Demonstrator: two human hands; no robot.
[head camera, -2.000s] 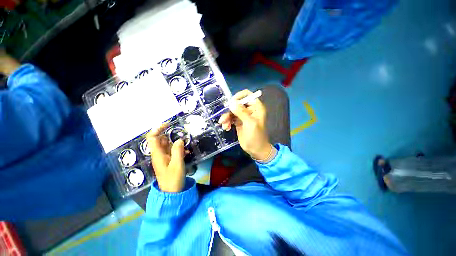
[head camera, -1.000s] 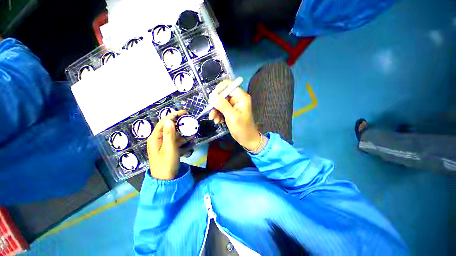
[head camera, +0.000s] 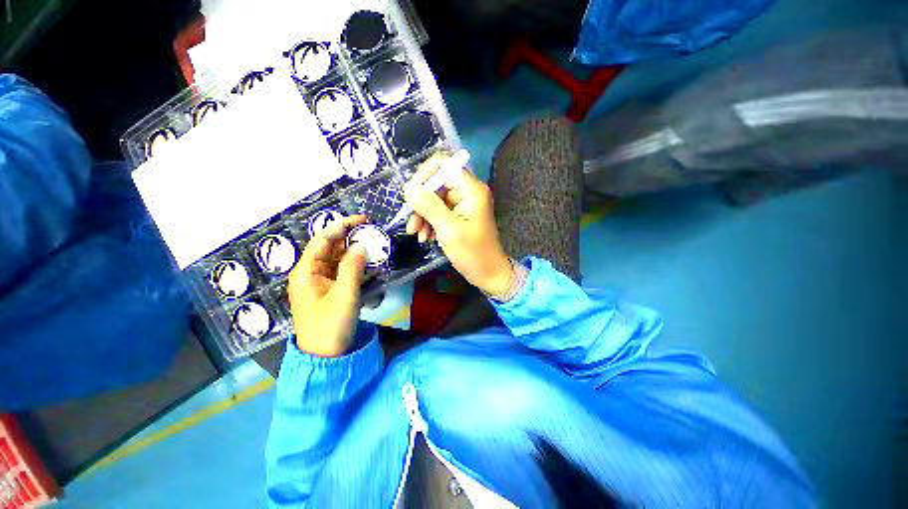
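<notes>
The clear tray (head camera: 204, 316) lies tilted over the lap, with round parts in its pockets, some white-faced with a dark slash, some black. My left hand (head camera: 327, 288) holds a white-faced round part (head camera: 369, 246) by its edge above the tray's near side. My right hand (head camera: 453, 219) grips pale tweezers (head camera: 450, 169) like a pen, their tip at that part's upper right edge. An empty crosshatched pocket (head camera: 382, 199) shows just beyond. A white sticker sheet (head camera: 234, 169) covers several pockets.
A white paper stack (head camera: 261, 35) lies at the tray's far edge. A person in blue (head camera: 50, 258) sits at left. A grey trouser leg (head camera: 747, 114) crosses the floor at right. A red crate (head camera: 22, 462) stands at lower left, a red metal shape (head camera: 577, 84) beyond the knee.
The white piece seen over the tray earlier is gone; the held part now shows a white face. The tray has shifted up and left in view. A walking leg has come in at right.
</notes>
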